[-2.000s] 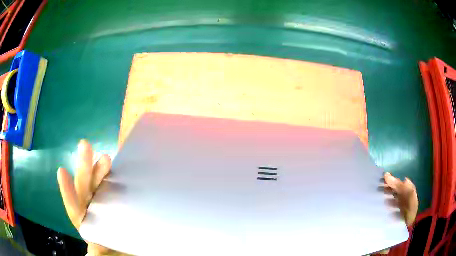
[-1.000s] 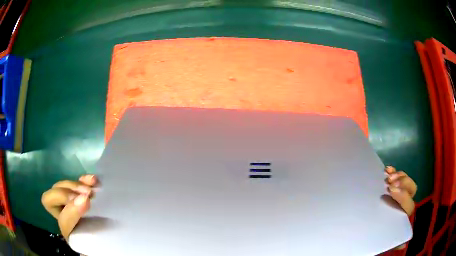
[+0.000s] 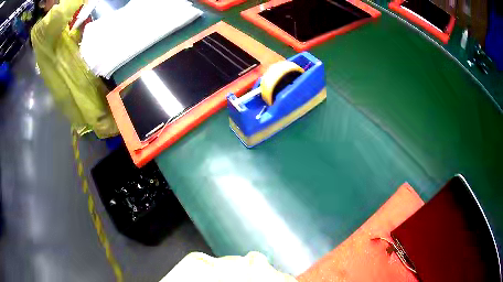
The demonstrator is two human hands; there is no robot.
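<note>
The laptop display assembly (image 3: pixel 455 237) is at the lower right, cut off by the frame edge. Its dark screen face shows, tinted red, and it is tilted up over the orange-red foam tray (image 3: pixel 358 256). A thin display cable (image 3: pixel 404 256) with small dark bits hangs at its near left edge. Neither of my hands is in view. A pale yellow sleeve (image 3: pixel 226 269) shows at the bottom edge. Whatever holds the display is outside the picture.
A blue tape dispenser (image 3: pixel 281 107) stands on the green mat (image 3: pixel 320 165). Beyond it, a foam tray (image 3: pixel 193 119) holds a black screen, with more trays behind. White sheets (image 3: pixel 140 33) lie near another worker's yellow-green jacket (image 3: pixel 71 71). A black bin (image 3: pixel 138 206) is on the floor.
The view has swung left and up. The display has gone from its silver back filling the centre to its dark face at the lower right. Both hands have left the picture.
</note>
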